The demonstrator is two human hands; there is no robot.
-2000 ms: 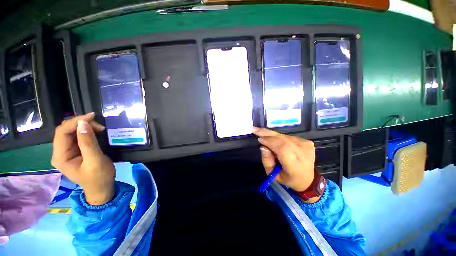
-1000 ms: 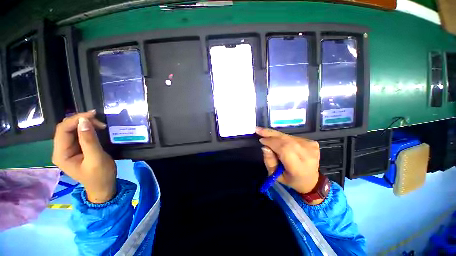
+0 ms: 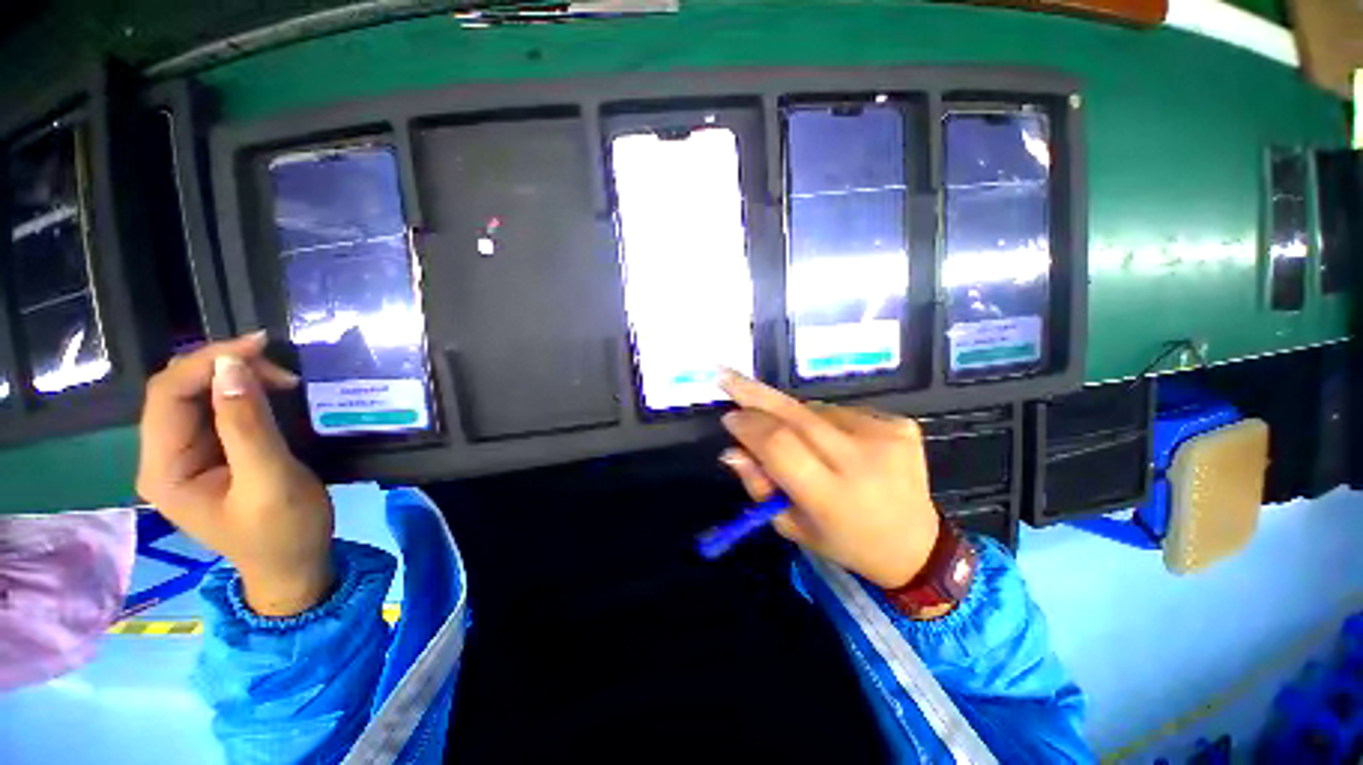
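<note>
A long black foam phone tray (image 3: 516, 448) lies in front of me. It has a white-lit smartphone (image 3: 685, 254) in its middle pocket, blue-lit phones in three other pockets, and one pocket without a phone. My right hand (image 3: 837, 486) has a fingertip at the lower right of the white screen and holds a blue pen (image 3: 743, 528) under the fingers. My left hand (image 3: 239, 471) is raised at the tray's lower left corner, thumb and index fingertips close together; whether it holds something small cannot be told.
A neighbouring phone tray (image 3: 142, 299) is at the left on the green bench (image 3: 1166, 239). More black trays (image 3: 1091, 456) sit below the bench edge at right, beside a stool with a tan seat (image 3: 1218, 496). Pink cloth (image 3: 60, 598) shows at lower left.
My right hand has moved left, its fingertip from the white screen's lower right corner onto the screen. The blue pen has swung left. A small teal mark now shows near the screen's bottom.
</note>
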